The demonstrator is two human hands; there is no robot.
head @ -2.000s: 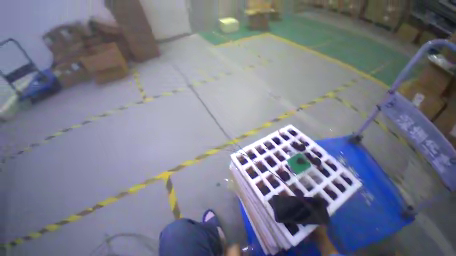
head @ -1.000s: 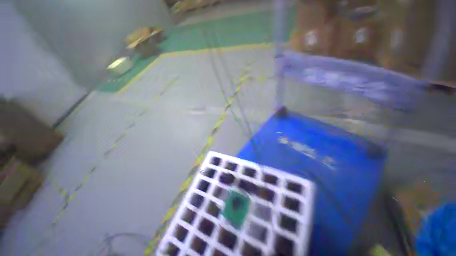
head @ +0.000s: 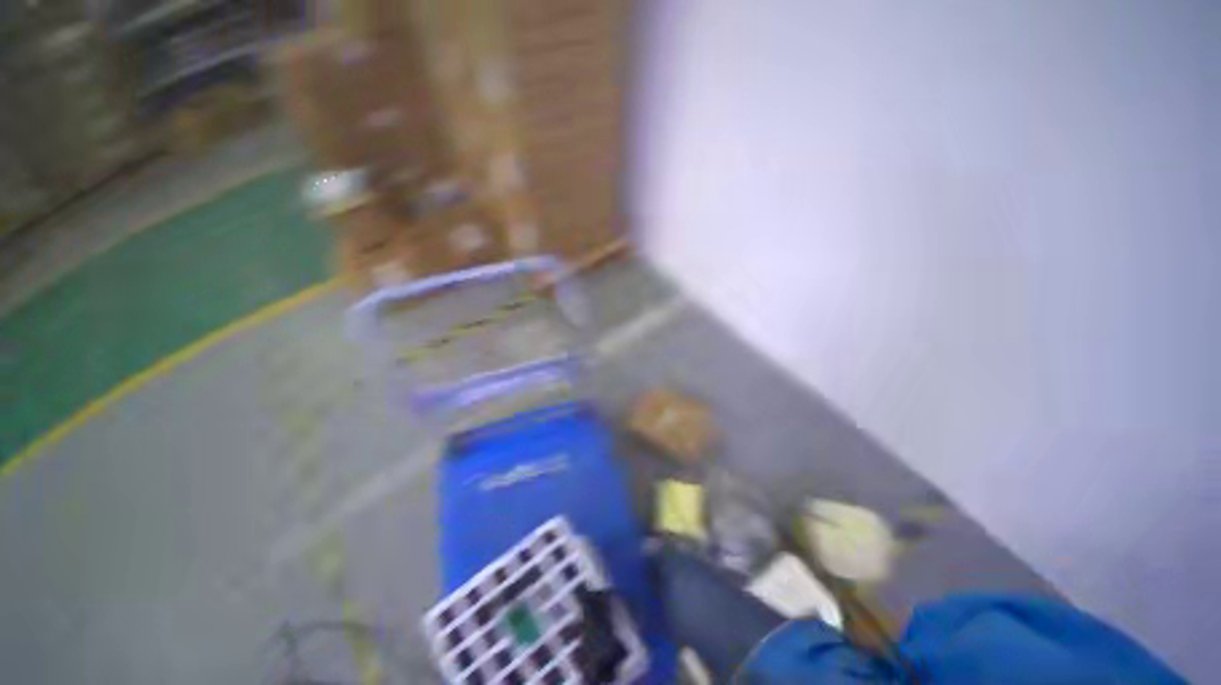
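Observation:
A white foam tray point(head: 533, 569) with dark parts in its square pockets lies on the near end of the blue hand truck deck point(head: 529, 482). A green piece point(head: 522, 624) lies on the tray. A limp black pouch or cloth point(head: 599, 634) lies across its right side. The view is blurred, and the tray's near edge is partly cut off. Blue clothing point(head: 1031, 642), apparently a sleeve, shows at the bottom right. Neither my left hand nor my right hand can be made out.
The truck's pale handle point(head: 462, 278) stands at the deck's far end. Right of the deck are a brown carton point(head: 674, 424), a yellow packet point(head: 680, 509), shiny bags point(head: 739, 525) and white sheets point(head: 797, 589). A white wall point(head: 937, 268) stands right; stacked cartons point(head: 368, 114) stand behind.
The view has swung right towards the wall and the goods beside the truck. The tray and truck appear smaller. The hand earlier seen by the black item is no longer visible there.

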